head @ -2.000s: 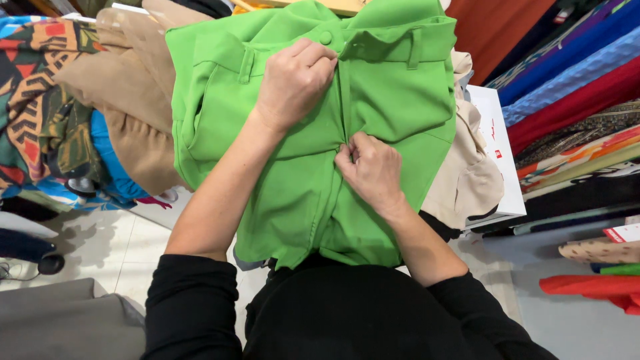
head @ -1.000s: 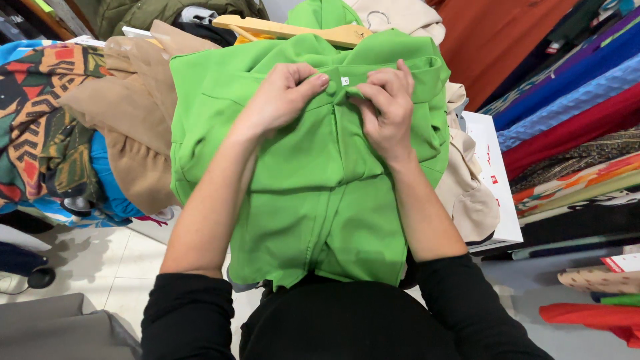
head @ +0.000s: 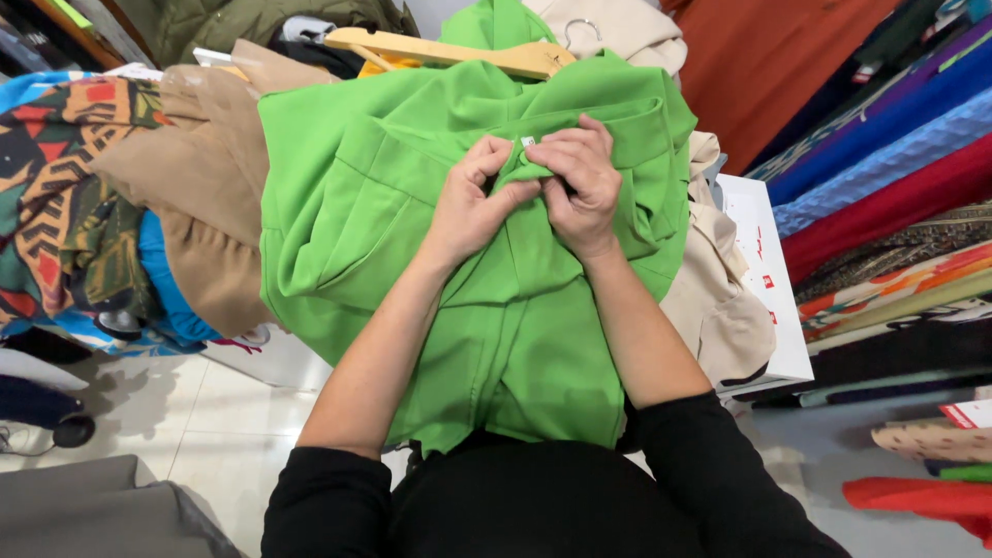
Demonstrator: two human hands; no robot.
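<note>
A green garment with a waistband and a button, apparently trousers (head: 349, 201), lies spread in front of me and hangs down toward my body. My left hand (head: 484, 194) pinches the waistband edge at the middle. Close beside it, my right hand (head: 577, 182) grips the same edge near the green button (head: 523, 156), with thumb and fingers bent. A small white tag (head: 528, 142) shows between the hands. Just behind the garment lies a wooden hanger (head: 465, 54) with a metal hook. My fingertips partly hide the fastening.
Brown fabric (head: 205, 155) and patterned clothes (head: 70, 194) are piled at the left. Beige clothing (head: 721, 302) lies on a white table (head: 783, 310) at the right. Beyond it hangs a row of colourful garments (head: 876, 209). A grey cloth (head: 101, 504) is at the lower left.
My right hand has moved up from the front of the garment to the waistband, beside my left hand. The waistband now lies folded open there, and the wooden hanger shows more fully behind it.
</note>
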